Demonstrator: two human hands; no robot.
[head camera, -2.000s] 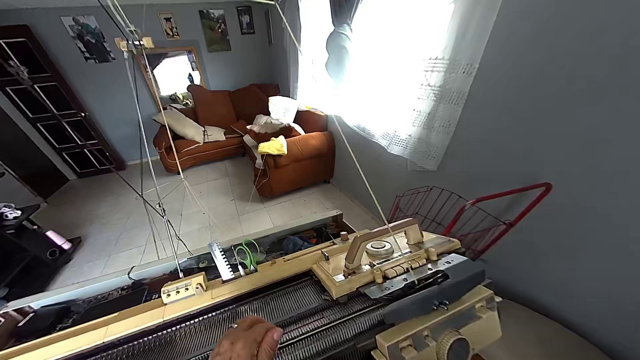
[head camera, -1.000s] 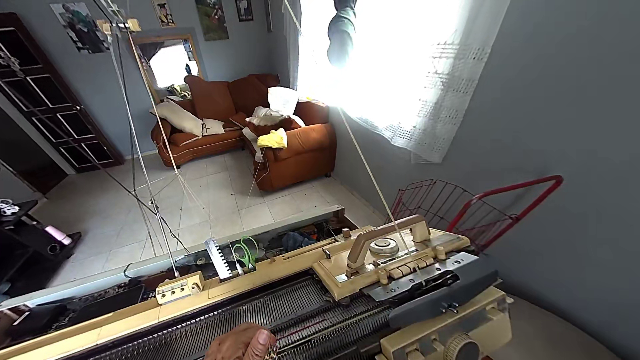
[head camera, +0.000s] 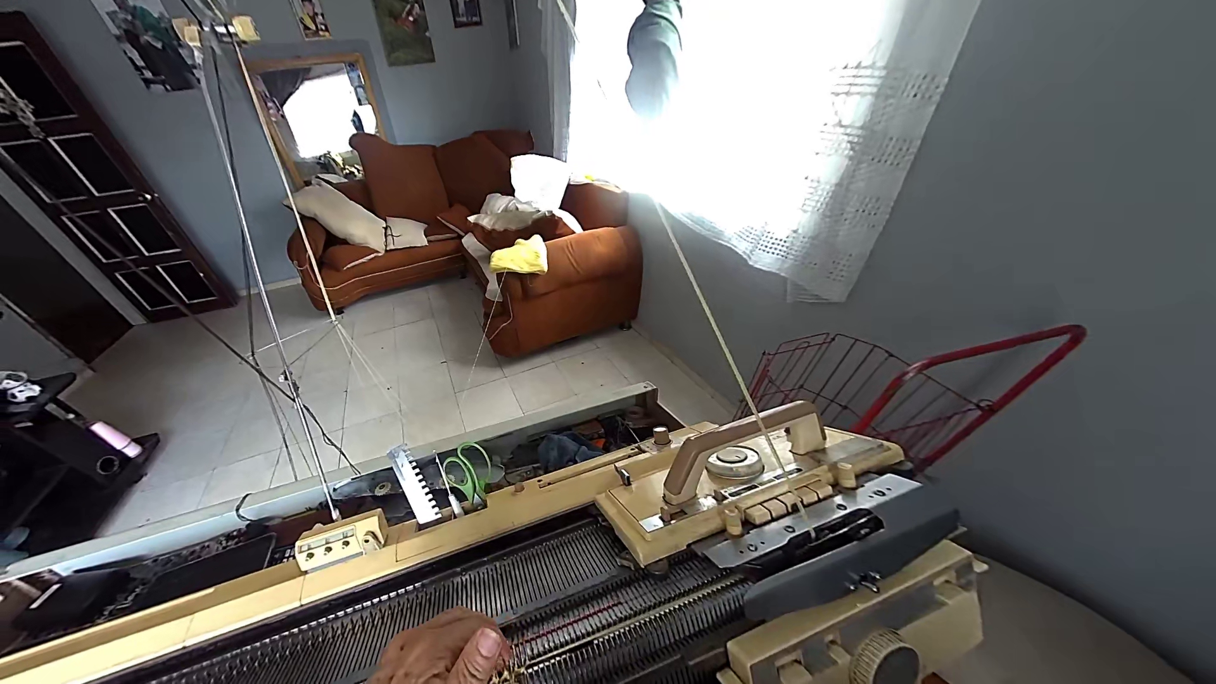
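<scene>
At the bottom edge, my left hand (head camera: 442, 648) lies low over the needle beds (head camera: 560, 570) of a knitting machine, back up and fingers curled, thumb to the right. Small yellowish bits show beside the thumb; whether the fingers grip anything is hidden. To the right sits the beige carriage (head camera: 655, 508) with its brown handle (head camera: 746, 442). A pale yarn (head camera: 703, 294) runs down from above into it. A grey metal arm (head camera: 855, 560) joins it to a front carriage with a round dial (head camera: 883, 657). My right hand is out of view.
Behind the beds, a trough holds green-handled scissors (head camera: 467, 472) and a white toothed comb (head camera: 415, 484). A beige control box (head camera: 340, 543) and a yarn mast (head camera: 256, 256) stand left. Beyond are a red wire cart (head camera: 978, 408), an orange-brown sofa (head camera: 579, 271) and a curtained window.
My left hand has shifted slightly left along the needle beds. The carriage has stayed in place on the machine.
</scene>
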